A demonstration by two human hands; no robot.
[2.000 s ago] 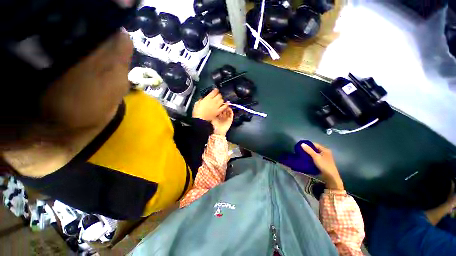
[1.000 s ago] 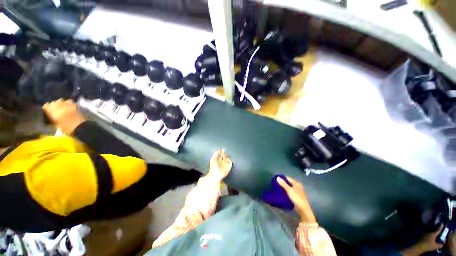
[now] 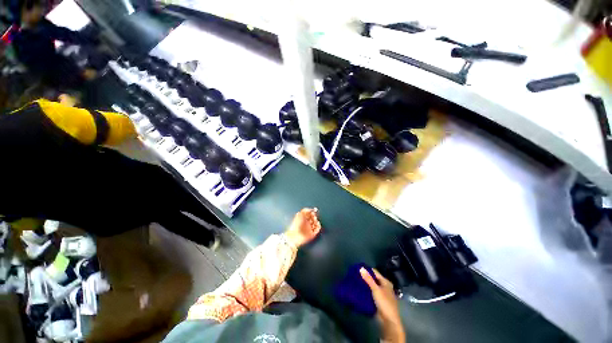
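A black multi-lens security camera (image 3: pixel 429 260) with a small white label and a white lead lies on the dark green bench (image 3: pixel 282 201), right of my hands. My right hand (image 3: pixel 384 295) holds a dark blue-purple cloth (image 3: pixel 356 289) over the bench, just left of the camera; part of this hand is at the lower picture edge. My left hand (image 3: pixel 305 226) is over the bench left of the cloth. Its fingers are curled in and I see nothing in it. Neither hand touches the camera.
White racks (image 3: pixel 231 199) of black ball-shaped units run to the upper left. Black cameras (image 3: pixel 349 144) sit on cardboard (image 3: pixel 392 181) behind a white post (image 3: pixel 300 87). A white shelf (image 3: pixel 376 50) crosses above. A person in yellow and black (image 3: pixel 74 167) stands at left.
The black camera under my left hand is gone from the bench, and that hand is now empty. The person in yellow has moved away left. My view has tilted up; the cloth stays in my right hand.
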